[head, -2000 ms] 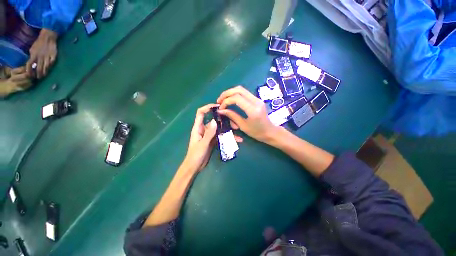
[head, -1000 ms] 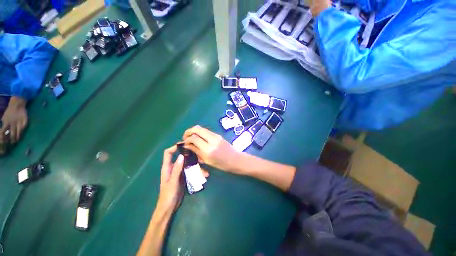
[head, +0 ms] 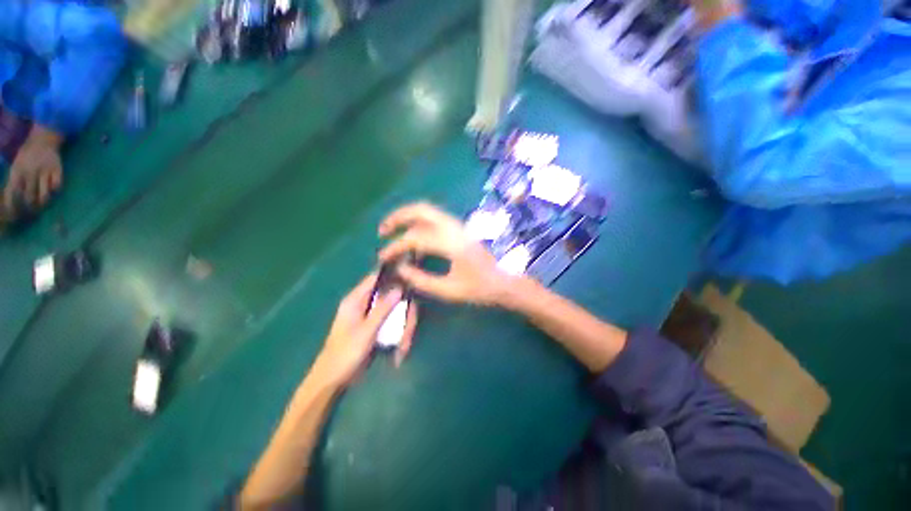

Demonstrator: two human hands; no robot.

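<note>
A part-assembled phone unit (head: 392, 321), black at the top with a bright white lower end, is in my left hand (head: 352, 334), fingers around its lower part. My right hand (head: 440, 255) is bent over the unit's black upper end, thumb and fingertips at it. Whether the right fingertips pinch a small part is hidden by blur. Several phone units lie in a loose pile (head: 554, 186) just right of and beyond my right hand, some bright white, some dark. The picture is blurred.
A phone unit (head: 147, 384) and another (head: 62, 272) lie at the left. A metal post (head: 494, 70) stands behind the pile. White trays (head: 609, 60) and a person in a blue smock are at upper right, another person upper left. A carton (head: 764, 369) is lower right.
The whole view has shifted, and the picture is now blurred. The right hand's fingers are more spread and arched over the phone unit; the left hand still holds it.
</note>
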